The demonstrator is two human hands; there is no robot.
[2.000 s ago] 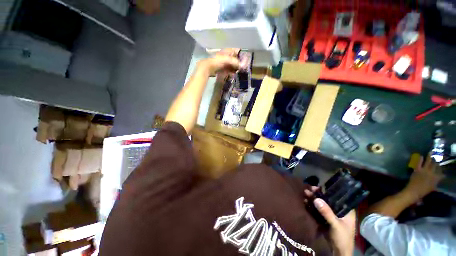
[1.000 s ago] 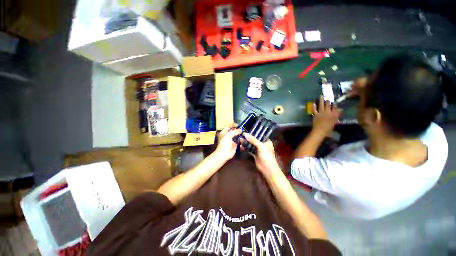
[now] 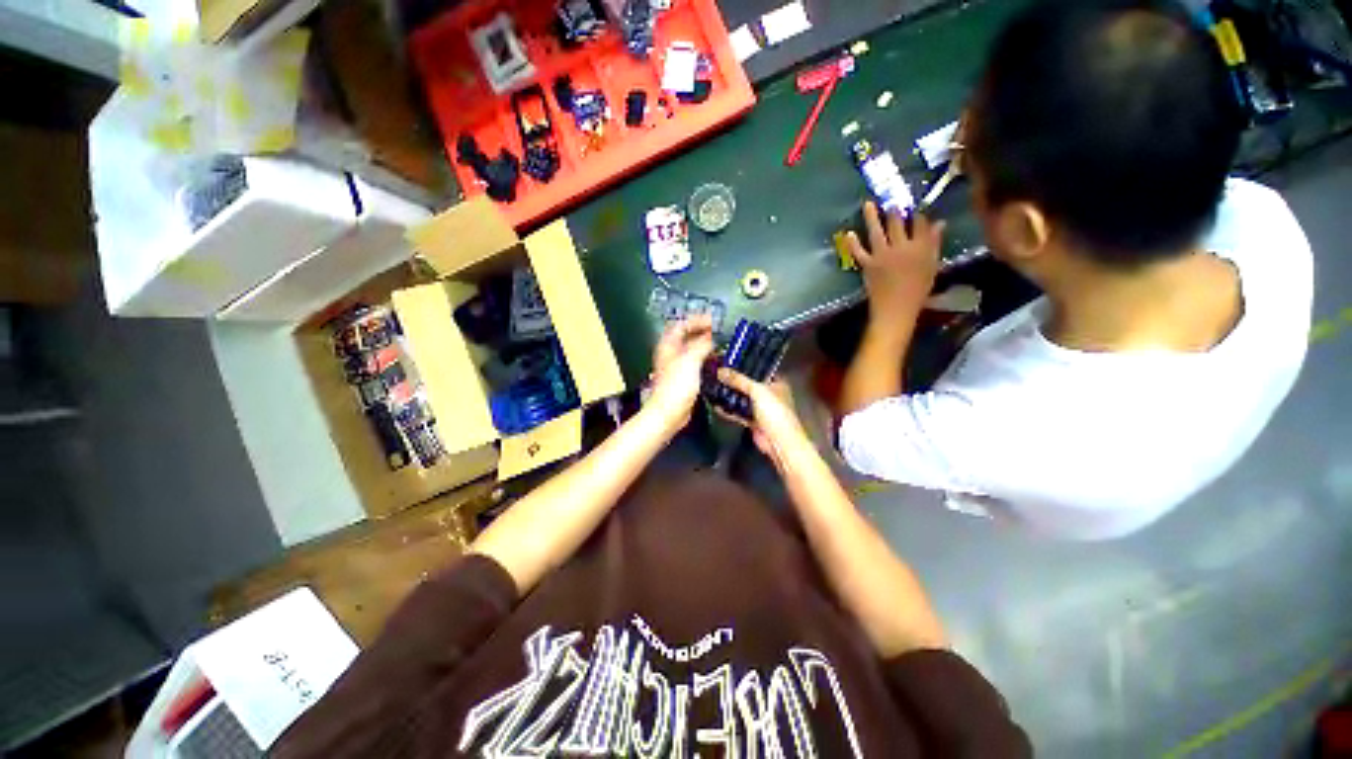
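Observation:
Several dark mobile phones (image 3: 755,350) are held side by side in front of my chest, at the edge of the green bench. My right hand (image 3: 767,408) grips the stack from below and the right. My left hand (image 3: 679,371) is at the stack's left side, its fingers against the phones; whether it holds one phone separately cannot be told. A grey keypad frame (image 3: 685,306) lies on the bench just beyond my hands. A white card with red print (image 3: 667,240), a clear round dish (image 3: 712,208) and a small yellow ring (image 3: 756,282) lie behind it.
An open flapped carton (image 3: 593,319) and a shallow carton of phones (image 3: 350,426) stand at the left. A red parts tray (image 3: 589,174) is behind. White foam boxes (image 3: 279,237) stand at the far left. A seated coworker (image 3: 1097,326) works at the right, near a red-handled tool (image 3: 810,125).
My left hand has come from the shallow carton to the phones in my right hand. The view has swung towards the coworker, and the phone stack has turned slightly between my hands.

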